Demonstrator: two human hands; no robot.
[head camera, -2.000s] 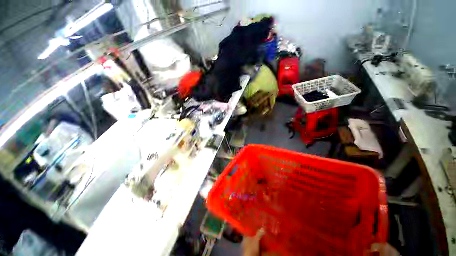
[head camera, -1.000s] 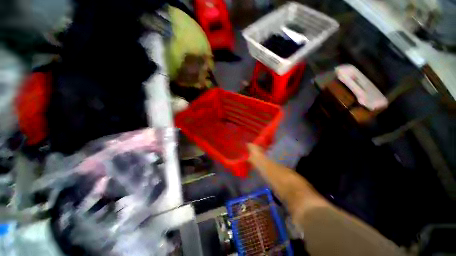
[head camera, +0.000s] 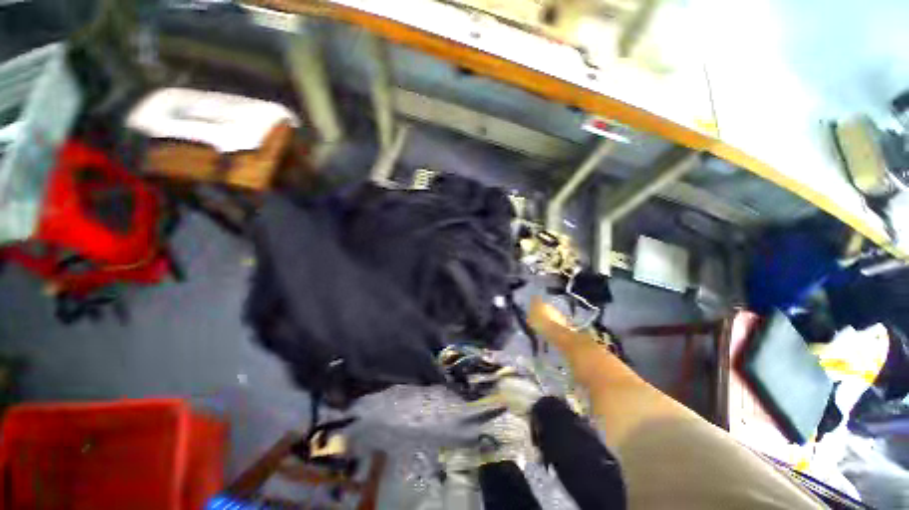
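A large heap of black cloth lies on the grey floor in the middle of the view. My right hand is small and blurred at the heap's right edge, with the forearm coming from the lower right. I cannot tell whether its fingers hold any cloth. The red plastic basket stands at the lower left, apart from my hand and cut off by the bottom edge. My left hand is not in view.
A white table with a wooden edge runs above the heap, its legs behind it. A red stool stands at left beside a brown box with pale cloth. Tangled pale scraps lie right of the heap. My legs and feet show below.
The view has swung right and down. My right hand was at the red basket's rim and is now away from it, beside the black heap. The basket now stands at the lower left.
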